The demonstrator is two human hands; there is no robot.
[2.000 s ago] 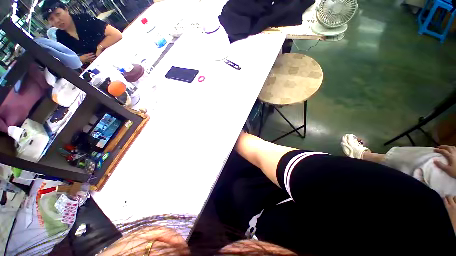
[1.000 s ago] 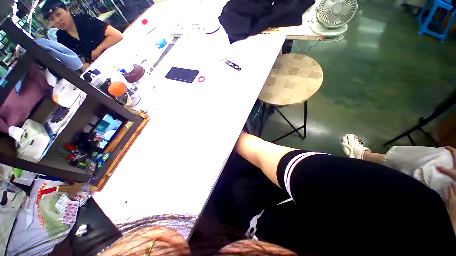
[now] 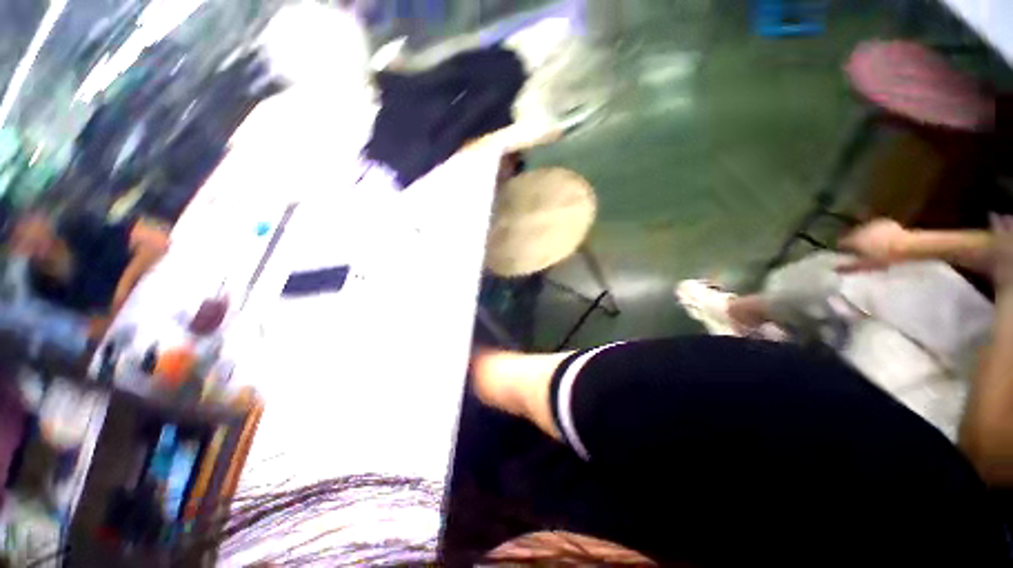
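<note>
The view is tilted and blurred. Neither of my hands can be made out. Black clothing with a white-striped cuff or hem covers the lower right, and a bare limb runs from it to the table edge, where its end is hidden. A blurred patch of skin at the bottom edge cannot be told clearly. Nearest in front is the long white table [image 3: 355,366]. A flat black phone [image 3: 316,281] lies on it. A crumpled black garment [image 3: 444,109] lies at its far end.
A shelf [image 3: 247,455] with a wooden edge and an orange round thing [image 3: 174,366] are at left. A round pale stool [image 3: 544,220] stands beside the table. A red-topped stool [image 3: 920,83] and a seated person's arm [image 3: 944,244] are at right. Another person's arm shows far left.
The view has swung and blurred. The table and phone sit further left and lower in it. The red-topped stool and more of the person at right have come into view; the fan is no longer distinct.
</note>
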